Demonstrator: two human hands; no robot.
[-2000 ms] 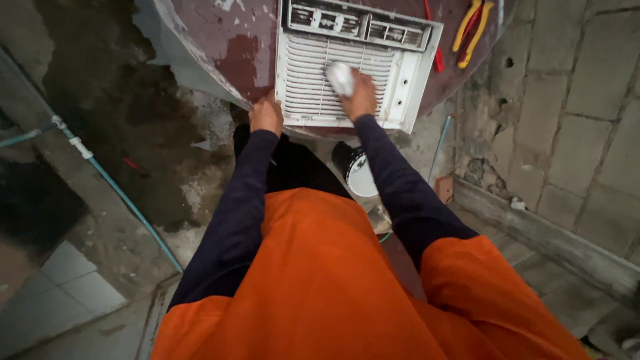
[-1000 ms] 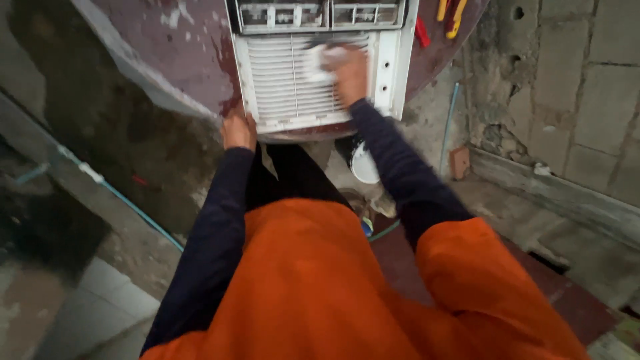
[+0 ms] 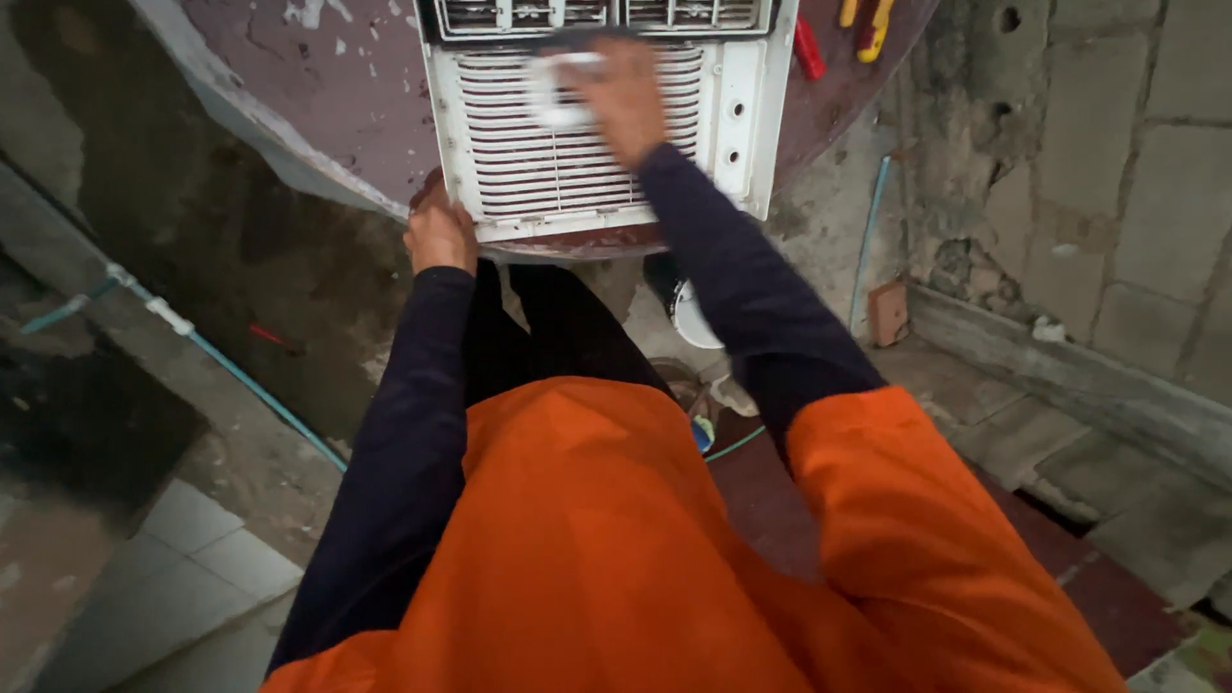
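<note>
A white plastic air-conditioner front panel [image 3: 577, 183] with a slatted grille lies on a dark red round table [image 3: 327, 87]; dark-framed vents cross its upper part. My left hand [image 3: 443, 231] grips the panel's lower left corner, its fingertips partly hidden by the edge. Over the upper slats, my right hand [image 3: 626, 101] is blurred and holds a white object [image 3: 563, 89], which may be a cloth or a brush; the blur does not let me tell. Two round holes show in the panel's right strip.
Right of the panel lie a red handle [image 3: 808, 48] and a yellow-handled tool [image 3: 874, 31]. Below the table edge stands a bucket with a white rim [image 3: 695, 322], partly behind my right arm. A blue pipe [image 3: 260, 385] runs at left; a brick [image 3: 886, 313] lies at right.
My right hand with the white object has moved up and left over the grille since the oldest frame. My left hand stays at the panel's lower left corner. The view has shifted.
</note>
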